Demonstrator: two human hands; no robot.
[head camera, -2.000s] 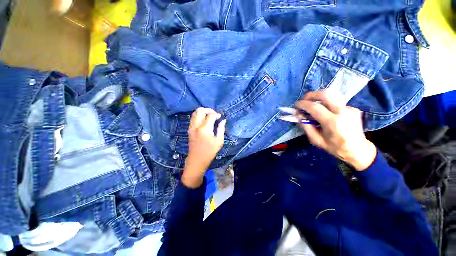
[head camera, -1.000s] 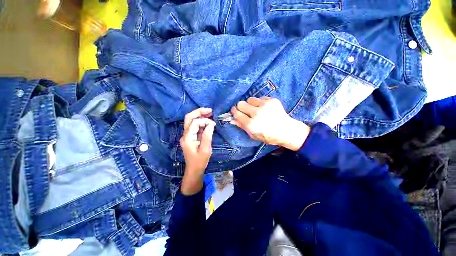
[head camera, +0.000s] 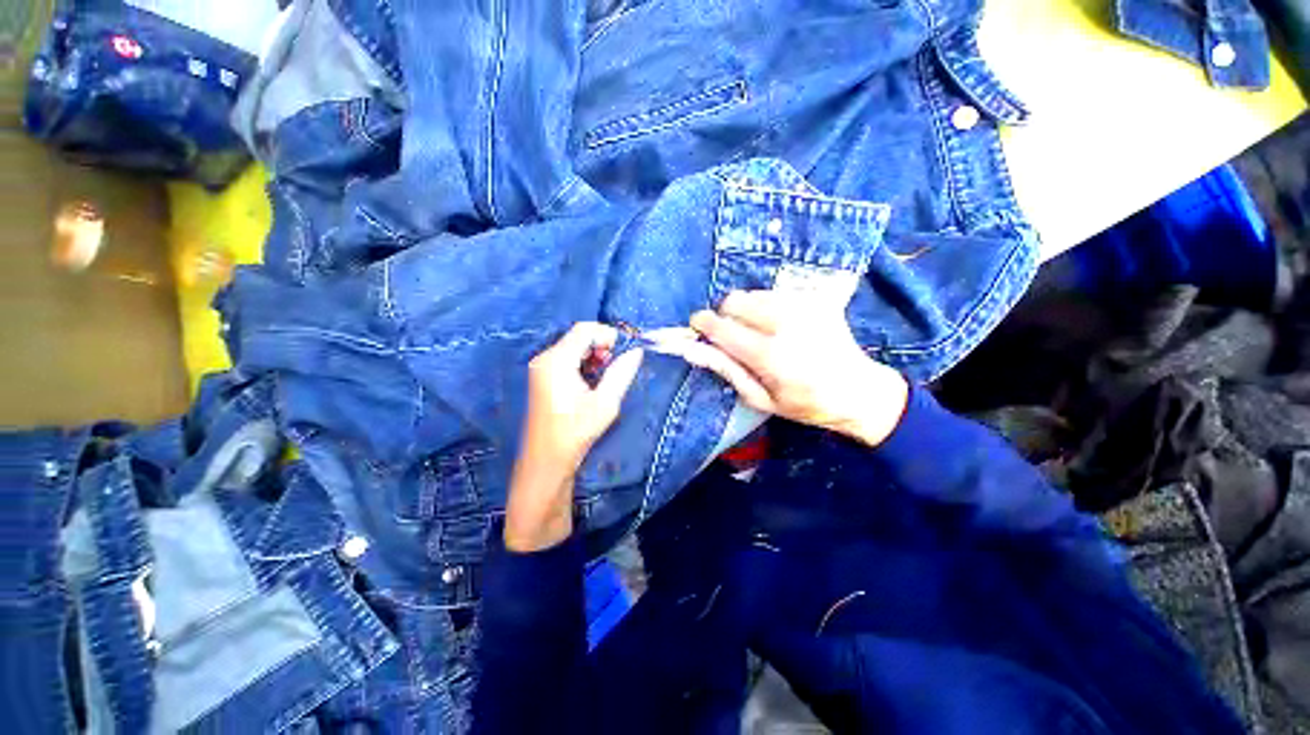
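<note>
A denim jacket (head camera: 503, 309) lies spread in front of me, its waistband end (head camera: 805, 230) with pale topstitching folded over at the right. My left hand (head camera: 575, 388) pinches a small bit of the denim near the red-tipped welt pocket at the middle. My right hand (head camera: 783, 359) is closed around small snips (head camera: 664, 340), mostly hidden in the fingers; their pale tips point left at my left fingertips. The two hands almost touch. Whether a thread is between the blades is too small to tell.
More denim jackets with pale insides (head camera: 216, 574) are heaped at left. A brown board (head camera: 86, 309) and a dark blue printed package (head camera: 144, 86) are at far left. The table top (head camera: 1106, 129) is yellow. A blue crate (head camera: 1192, 237) and dark speckled garments (head camera: 1178, 417) are at right.
My right hand came in from the right with the snips to meet my left hand. The view has shifted up, and the denim at the pocket is now gathered up at my left fingers.
</note>
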